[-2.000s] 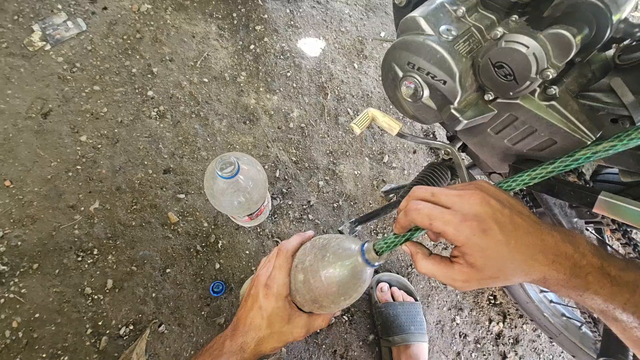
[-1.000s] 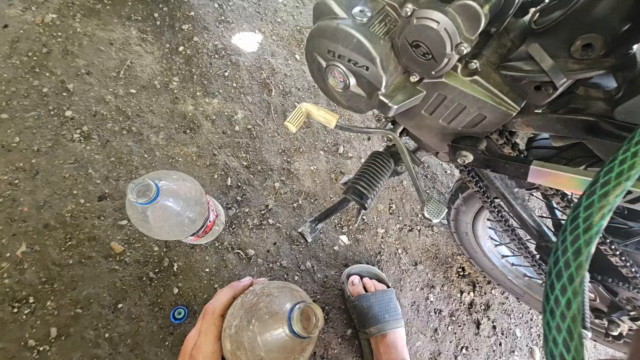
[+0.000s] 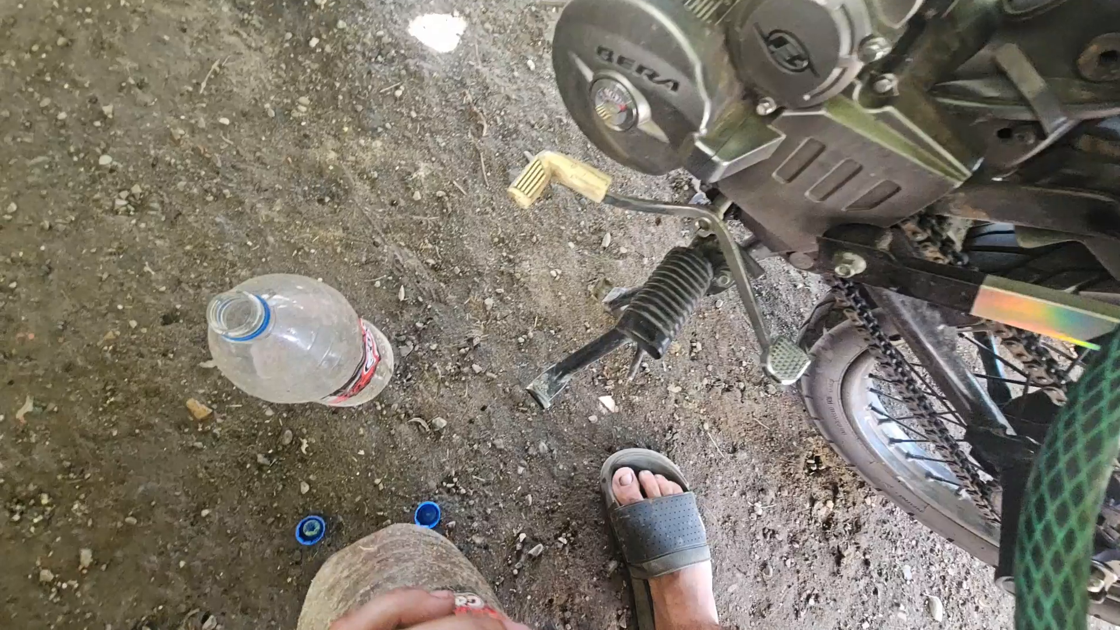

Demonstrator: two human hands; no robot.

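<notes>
At the bottom edge, fingers that look like those of my left hand lie closed over a dusty clear plastic bottle with a bit of red label. Its mouth is out of sight and one end points forward. My right hand is out of view. A second clear plastic bottle, uncapped, with a blue neck ring and a red label, stands on the dirt at the left. Two blue bottle caps lie on the ground, one left of the held bottle, the other by its far end. A green braided hose runs down the right edge.
A Bera motorcycle engine fills the upper right, with its shift lever, ribbed rubber-covered part, chain and wheel below. A foot in a grey slide sandal rests on the dirt ground.
The hose was in the held bottle's mouth, gripped by my right hand; now it is apart from it and that hand is out of view. The held bottle has turned, its mouth no longer showing.
</notes>
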